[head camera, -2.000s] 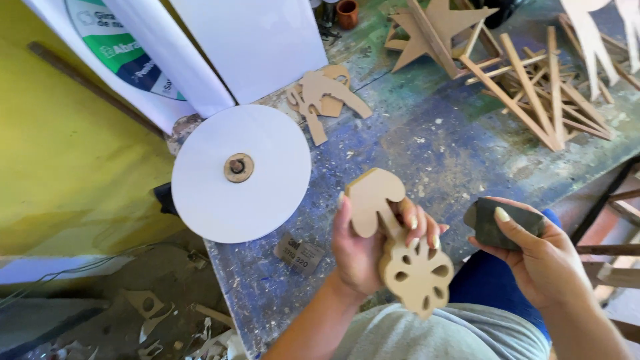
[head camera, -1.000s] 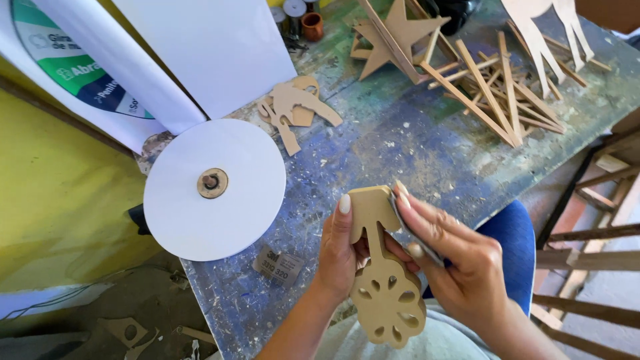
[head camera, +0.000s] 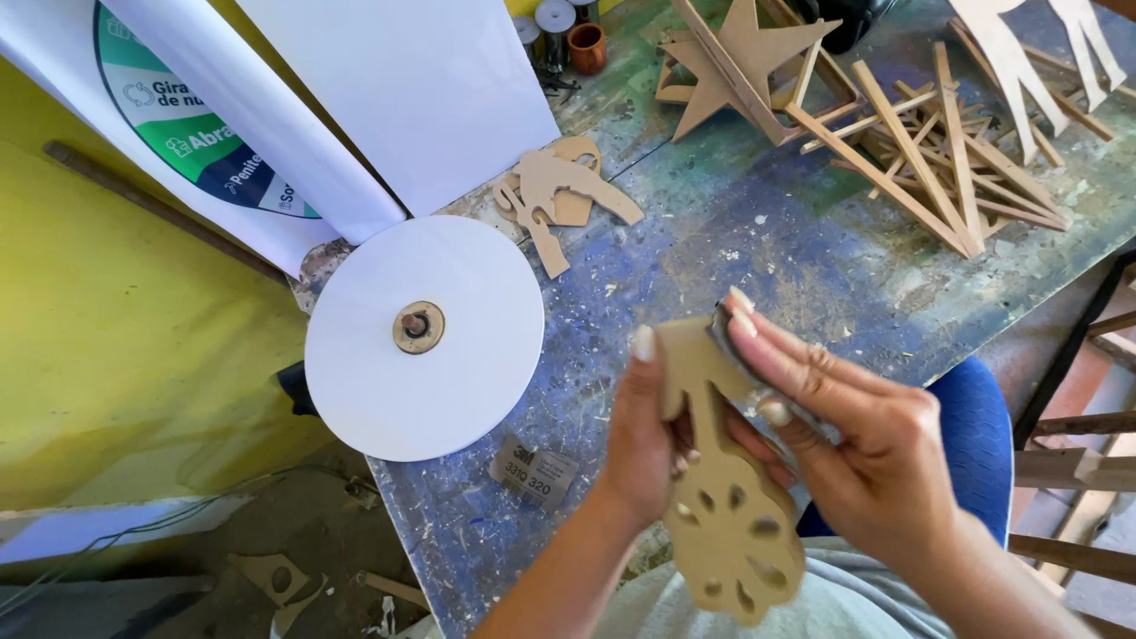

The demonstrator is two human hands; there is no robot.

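Note:
My left hand holds a fibreboard cutout by its upper part, with the fingers partly hidden behind it. The cutout has a lobed top, a narrow stem and a flower-like lower end with several teardrop holes. In my right hand is a dark grey sheet of sandpaper, folded or curved under the fingers and pressed on the upper right edge of the cutout. A grey 3M sandpaper piece lies on the table, left of my left hand.
A white disc with a wooden hub stands at the left edge of the painted table. Behind lie fibreboard cutouts, a wooden star, a pile of wooden sticks and white figure legs. A small brown pot stands at the back.
My right hand has come from the right, where it held the sandpaper apart, onto the cutout's upper edge. The cutout now stands more upright in my left hand.

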